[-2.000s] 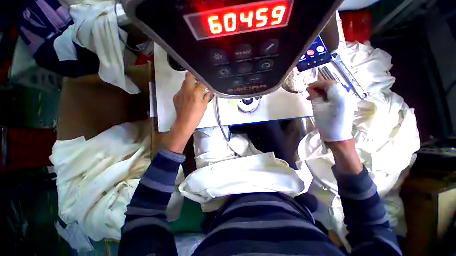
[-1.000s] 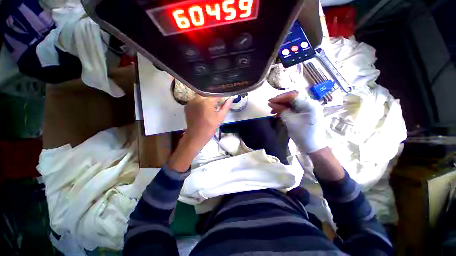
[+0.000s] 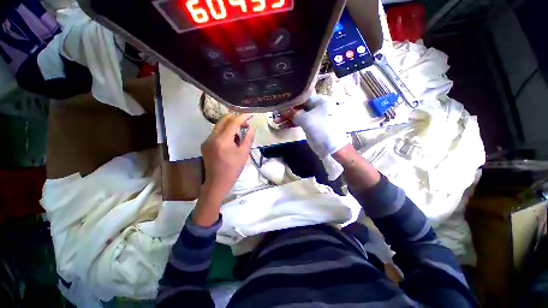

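Observation:
The button attaching machine point(image 3: 258, 60) fills the top middle, with red digits above round keys. My left hand point(image 3: 228, 144) is left of the sewing point, fingers bent and thumb near the fingertips; whether it holds a small piece cannot be told. My right hand point(image 3: 319, 127), in a white covering, has its fingertips at the sewing point point(image 3: 277, 120) below the machine head; what it holds, if anything, is hidden. A cream-white garment piece point(image 3: 288, 210) lies across the lap.
A button well point(image 3: 213, 109) sits left of the sewing point. A lit smartphone point(image 3: 350, 48), a blue hex key holder point(image 3: 383, 104) and a long metal tool point(image 3: 395, 79) are on the right. Cloth heaps lie left point(image 3: 102, 222) and right point(image 3: 447, 162), with a cardboard box point(image 3: 102, 129) at left.
My right hand has moved left from beside the tools to the sewing point. My left hand went to the sewing point, then drew back slightly left. The view has shifted.

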